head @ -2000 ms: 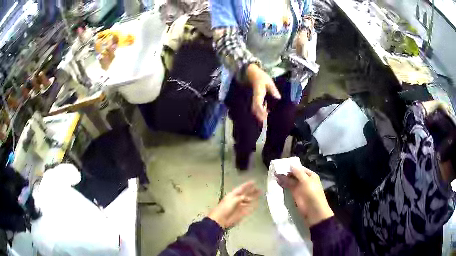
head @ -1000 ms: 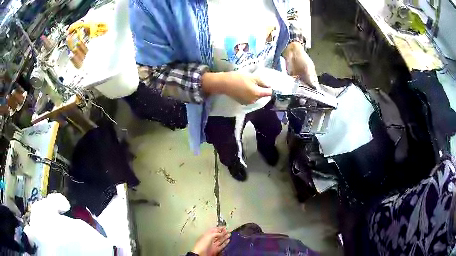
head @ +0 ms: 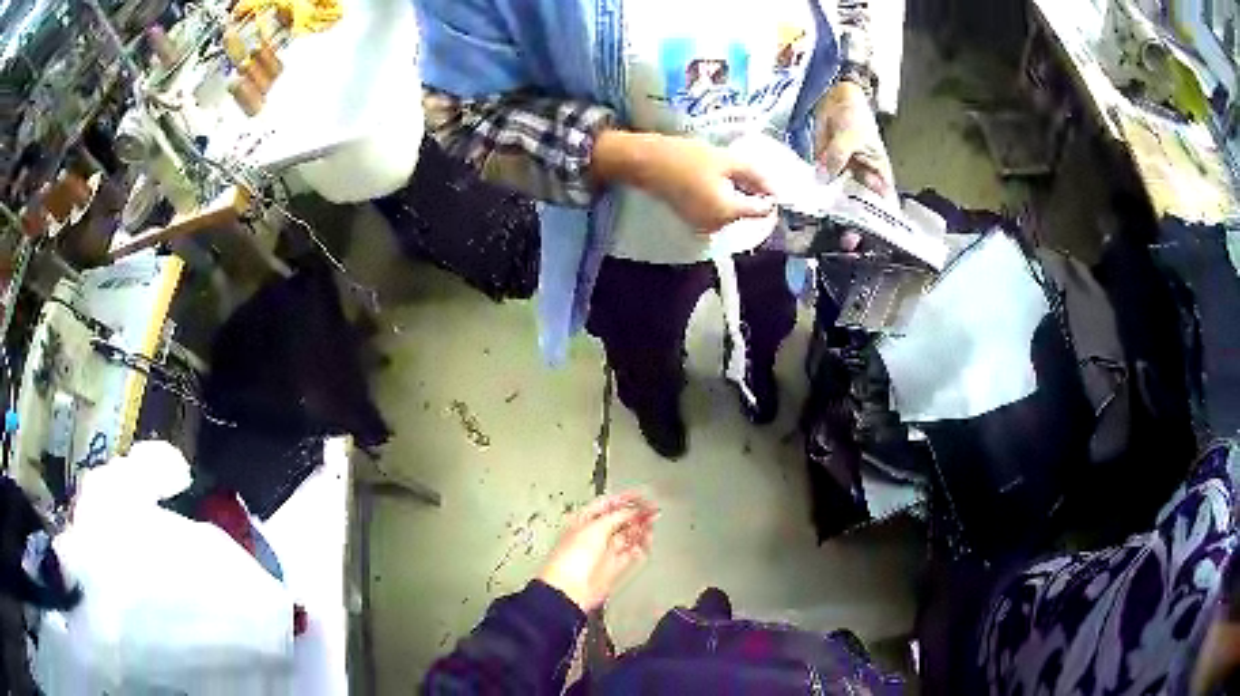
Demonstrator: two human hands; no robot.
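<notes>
My left hand is low in the middle, over the floor, with its fingers loosely bent and nothing seen in it. My right hand is not in view. A standing person in a blue shirt with checked cuffs faces me and holds a white strip that hangs down in front of the dark trousers. The same person's hands also hold a flat bundle of pale and silvery pieces; what it is exactly I cannot tell.
White cloth lies on a table at the lower left. A white bin with orange material stands at the upper left. Dark garments with a white piece lie at the right. A person in patterned clothing is at the lower right.
The white strip has passed from my right hand to the standing person. My right hand has left the picture. My left hand dropped low, then rose. The person has come closer.
</notes>
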